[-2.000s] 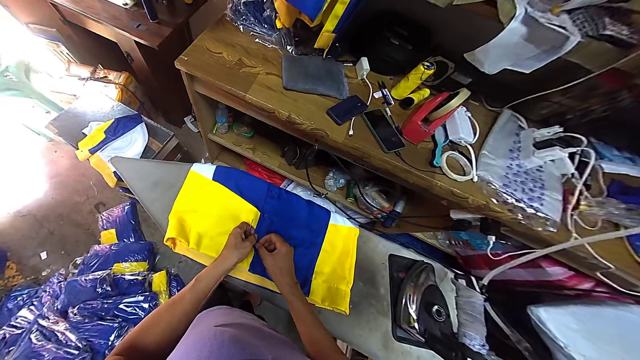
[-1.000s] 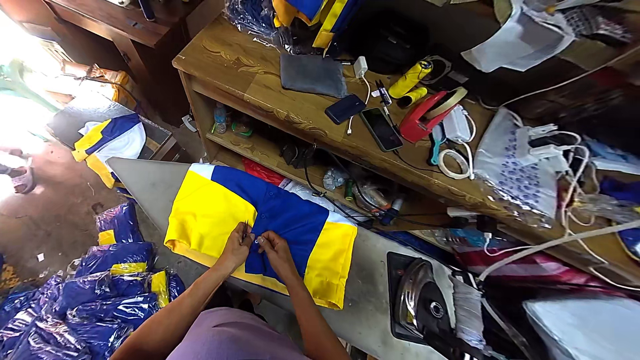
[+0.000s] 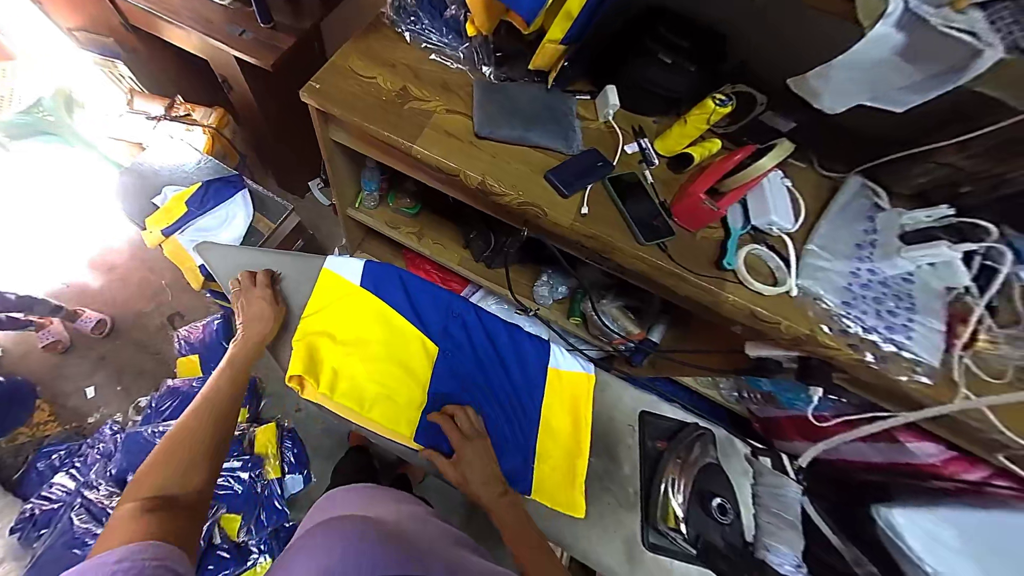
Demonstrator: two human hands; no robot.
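A yellow, blue and white garment (image 3: 488, 360) lies spread over the grey ironing board (image 3: 616, 448). My left hand (image 3: 258, 308) rests near the board's narrow left end, on bare cover beside the garment's left edge, with its fingers curled downward. On the blue cloth near the front edge is my right hand (image 3: 466, 448), thumb and fingers apart and touching the fabric; whether it pinches any cloth cannot be told. An electric iron (image 3: 696, 496) sits on a dark rest at the board's right end.
Behind the board stands a wooden shelf unit (image 3: 416, 120) bearing phones (image 3: 638, 208), a red tape dispenser (image 3: 704, 192), yellow thread spools (image 3: 692, 132) and cables. Plastic-wrapped garments (image 3: 160, 472) are heaped on the floor at left. A person's feet in pink clogs (image 3: 54, 334) show at far left.
My left hand has left the middle of the garment and moved left to the board's end. My right hand has moved down toward the garment's front edge. Feet in clogs now show at far left.
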